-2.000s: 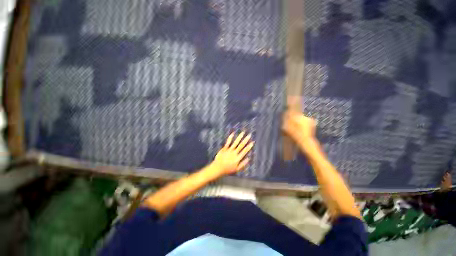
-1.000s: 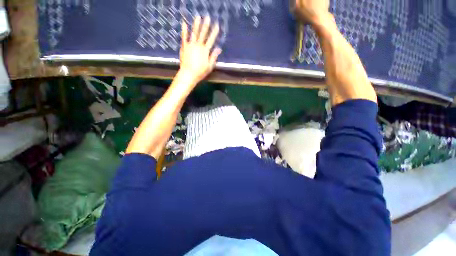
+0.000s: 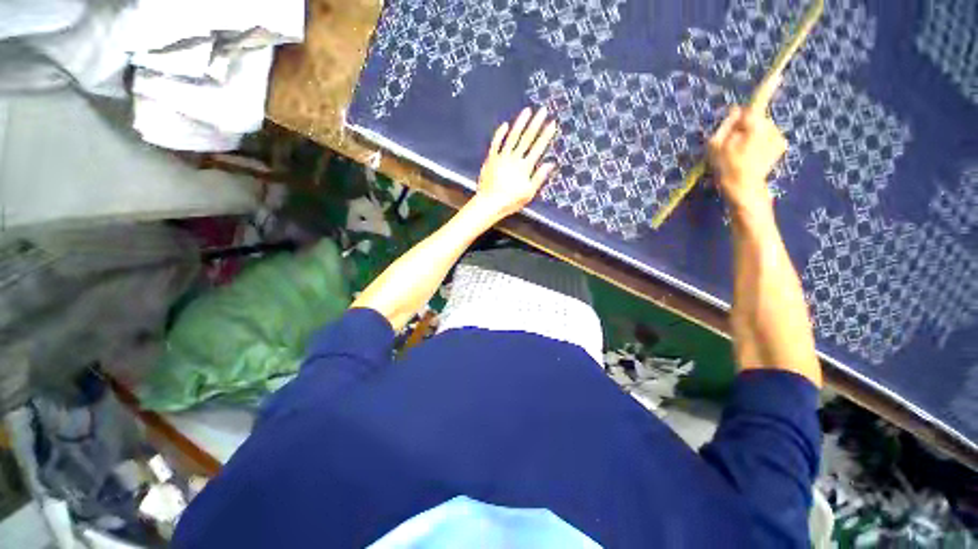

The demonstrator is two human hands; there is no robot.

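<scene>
Navy fabric with pale geometric patches (image 3: pixel 633 139) covers the table up to its near edge, where a thin whitish line runs along the ply edges. My left hand (image 3: pixel 517 166) lies on the fabric near this edge, fingers spread and holding nothing. My right hand (image 3: pixel 747 150) is closed around a long yellow wooden rule (image 3: pixel 791 48), farther in on the fabric. The rule slants from lower left to upper right. Its upper end reaches the top of the picture and its middle is hidden by my hand.
The brown table end (image 3: pixel 322 59) shows at the upper left, with white sheets (image 3: pixel 204 80) beyond it. A green sack (image 3: pixel 257 322) lies at lower left. Scraps (image 3: pixel 649 375) litter the green floor below the table's wooden edge.
The view has turned, so the table edge now slants down to the right. The rule has gone from upright to slanted in my right hand. My left hand stays spread on the fabric.
</scene>
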